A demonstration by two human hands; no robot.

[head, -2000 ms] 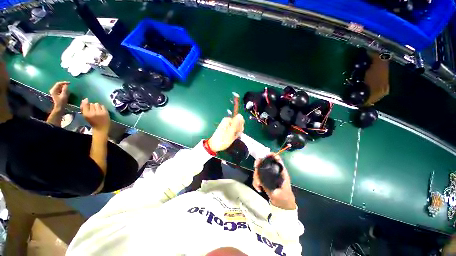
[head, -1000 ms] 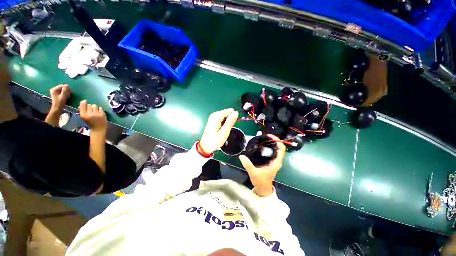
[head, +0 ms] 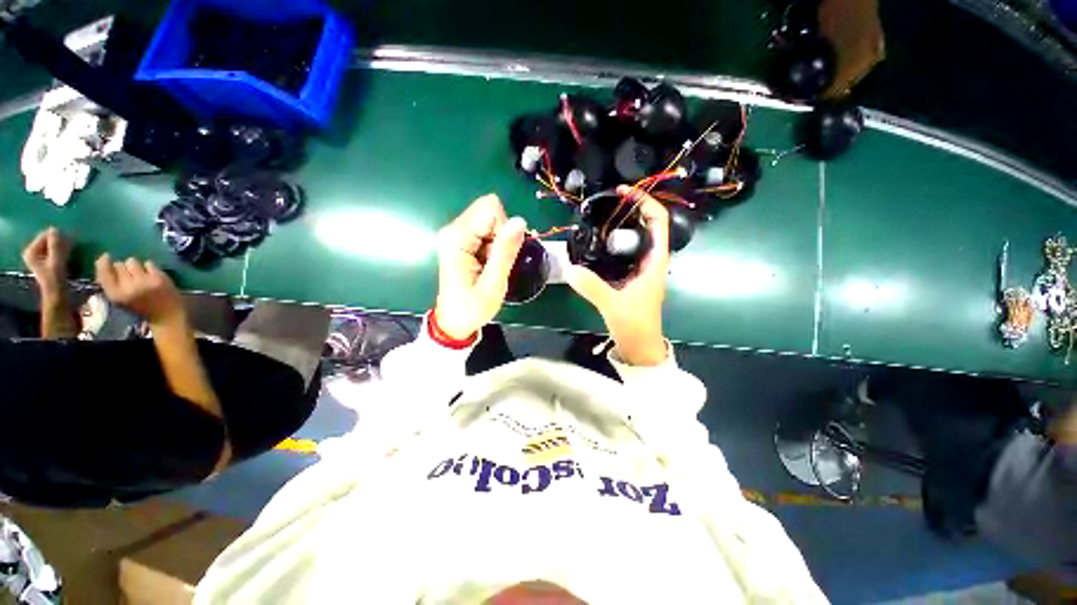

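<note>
A round black housing [head: 611,245] with a pale inner part and thin red and orange wires is held in my right hand [head: 635,291], near the bench's front edge. My left hand [head: 475,262] is just left of it, its fingers pinched on thin wire leads [head: 548,231] that run to the housing. A black ball [head: 528,271] with a white piece [head: 556,265] sits between my hands, partly hidden by my left fingers. A pile of black wired housings [head: 638,155] lies on the green bench [head: 402,142] beyond my hands.
At left are a blue bin [head: 236,59], black rings [head: 221,214], white parts [head: 65,148] and a neighbour's hands [head: 139,287]. Black balls [head: 831,128] lie beside brown cardboard [head: 853,45] at the back right. Small wired parts [head: 1016,316] lie far right. Another person's sleeve [head: 1031,482] shows lower right.
The view has tilted down and shifted. My right hand has turned the housing from its dark outside to its wired inside. The black ball with the white piece stays between my hands.
</note>
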